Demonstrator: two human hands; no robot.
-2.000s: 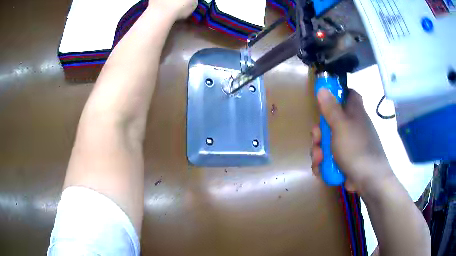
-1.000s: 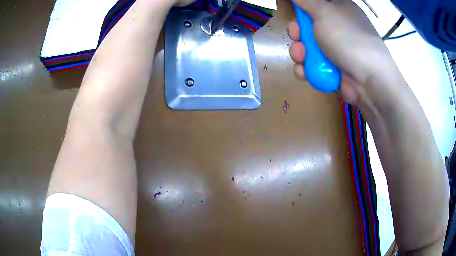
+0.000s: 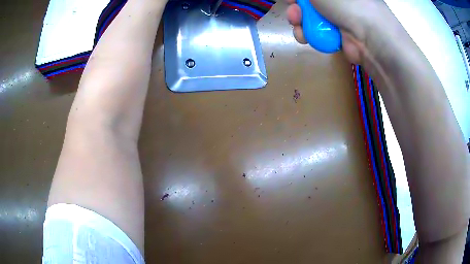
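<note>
The silver base plate of the cutting machine lies flat on the brown table near the top centre. The bottom of its standard shows at the picture's top edge; the motor and housing are out of view. My right hand, cut off by the top edge, is closed around the blue handle. My left forearm reaches up to the top edge left of the plate; the left hand is out of the picture. A white-topped fabric stack with striped sides lies at the upper left, partly behind my left forearm.
Another striped stack edge runs down the right side, partly under my right forearm. Striped plies show behind the plate. Small dark red lint specks are scattered on the table.
The base plate, handle and right hand have moved up in the picture, towards the far stack. The motor and housing have left view. The left hand has passed beyond the top edge.
</note>
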